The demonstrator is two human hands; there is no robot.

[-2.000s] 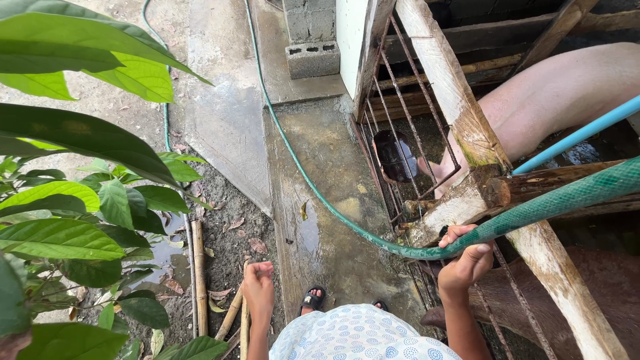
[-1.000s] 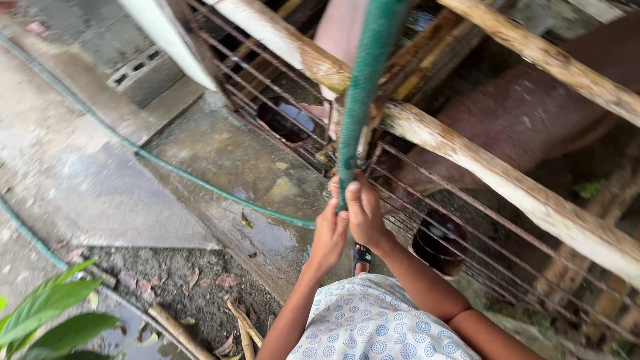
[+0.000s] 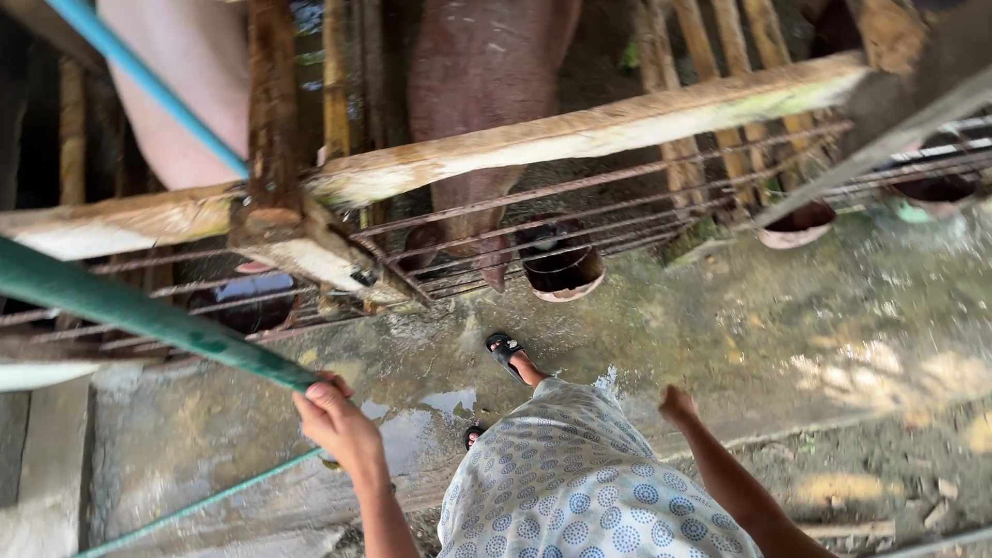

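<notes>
My left hand (image 3: 341, 422) grips a green hose (image 3: 155, 314), which rises thick toward the upper left and runs on thinner below the hand. Out to the right, over the wet concrete, my right hand (image 3: 679, 407) holds nothing that shows; its fingers look curled. Beyond the barred front of a pen, a brown pig (image 3: 480, 101) lowers its head beside a dark bowl (image 3: 564, 271). A pale pig (image 3: 190, 101) stands in the stall to the left, near another dark bowl (image 3: 252, 301) with liquid in it.
Wooden beams (image 3: 589, 128) and rusty metal bars (image 3: 604, 205) line the pen front. A light blue pipe (image 3: 155, 81) slants at upper left. More bowls (image 3: 797, 226) sit along the bars at right. Wet concrete (image 3: 697, 318) with puddles lies underfoot.
Both hands were together on the hose one second ago; now only the left holds it and the right is away to the side. The view has turned a lot toward the pens.
</notes>
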